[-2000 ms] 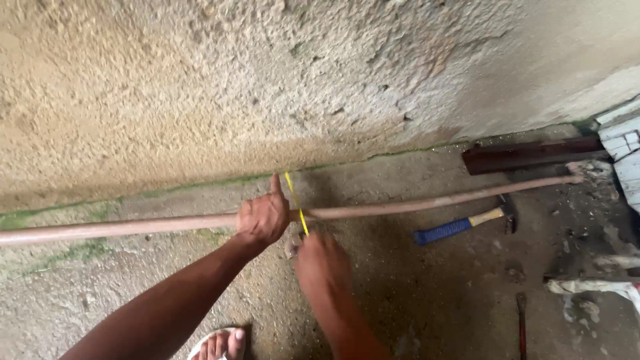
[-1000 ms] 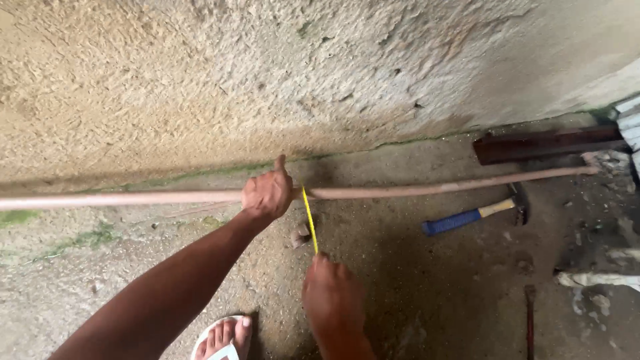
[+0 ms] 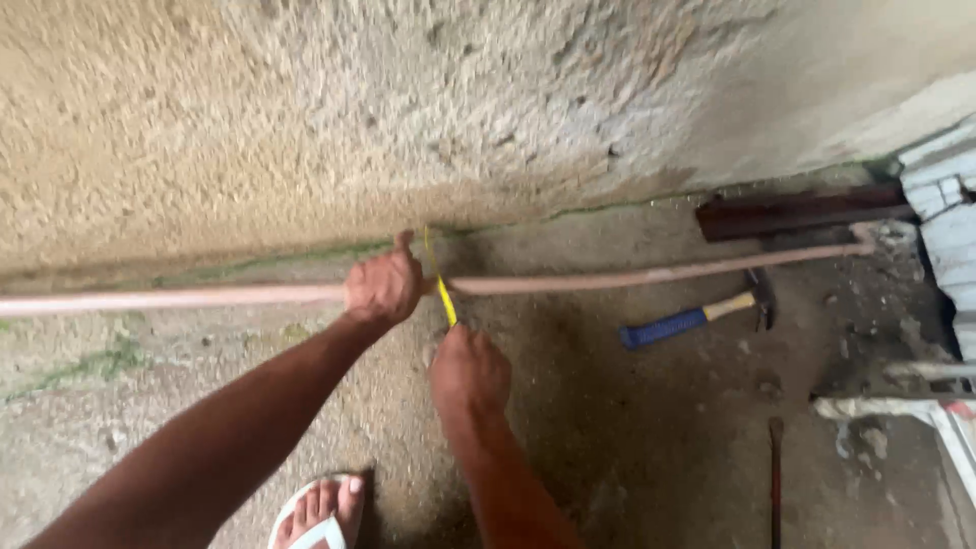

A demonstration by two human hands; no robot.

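Observation:
A long pinkish pipe (image 3: 579, 284) runs across the floor near the foot of the wall. My left hand (image 3: 385, 282) grips it, thumb raised toward the wall. Just right of that hand, a narrow yellow saw blade (image 3: 447, 302) lies across the pipe, its thin far end reaching toward the wall. My right hand (image 3: 471, 374) is closed on the blade's near end; any handle is hidden in the fist. A claw hammer with a blue grip (image 3: 665, 328) rests on the floor to the right of my hands.
A rough plastered wall (image 3: 488, 114) rises beyond the pipe. A dark red-brown bar (image 3: 801, 212) lies by its foot at right, next to white corrugated sheets (image 3: 945, 236). A thin rod-like tool (image 3: 775, 480) and a white frame (image 3: 877, 408) are at lower right. My sandalled foot (image 3: 324, 511) is below.
My right hand has moved toward the pipe since one second ago, and more of the yellow strip shows beyond the pipe. My left hand has stayed on the pipe.

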